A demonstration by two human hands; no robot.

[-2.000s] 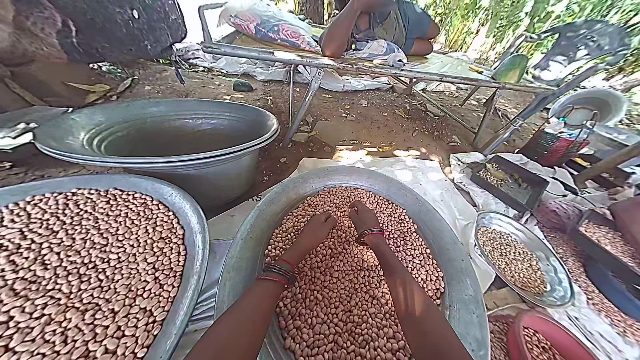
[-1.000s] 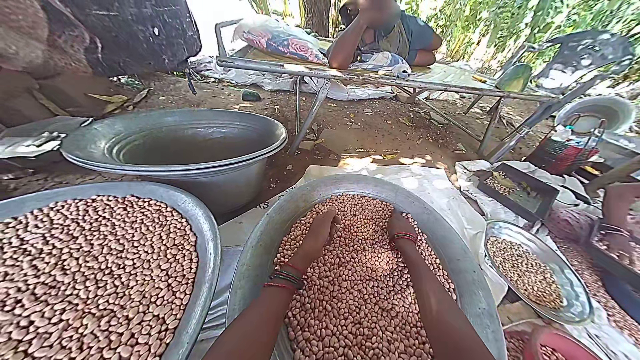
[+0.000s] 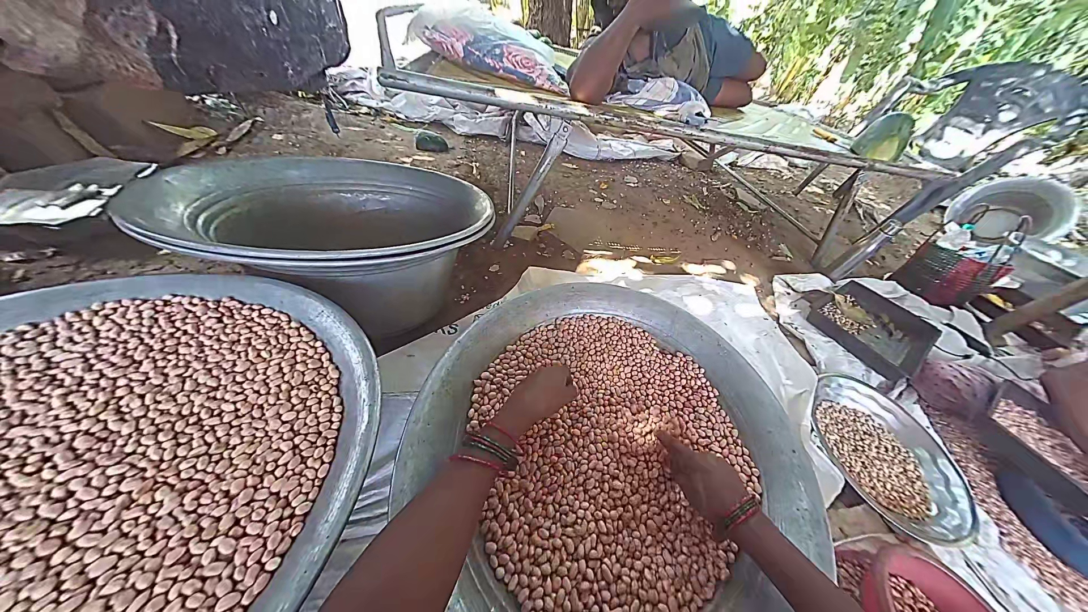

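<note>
A wide metal basin (image 3: 786, 433) in front of me holds a heap of pinkish-brown shelled nuts (image 3: 586, 510) that look like peanuts. My left hand (image 3: 537, 398), with bangles at the wrist, rests on the heap's left side, its fingers curled; whether nuts are inside them cannot be seen. On the right side, my right hand (image 3: 704, 478) touches the nuts with its fingers pointing up and left, a bangle at its wrist. Its palm is hidden, so I cannot tell if it holds any.
Another metal basin (image 3: 361, 374) full of nuts stands at left, with stacked deep basins (image 3: 391, 285) behind it. At right lie an oval metal tray of nuts (image 3: 956, 501), a dark tray (image 3: 901, 361) and a pink container (image 3: 918, 565). A person reclines on a metal-framed cot (image 3: 612, 126); another person's hand shows far right.
My hands have moved within the nuts. The right hand was at the heap's upper right edge a second ago and is now lower and nearer me.
</note>
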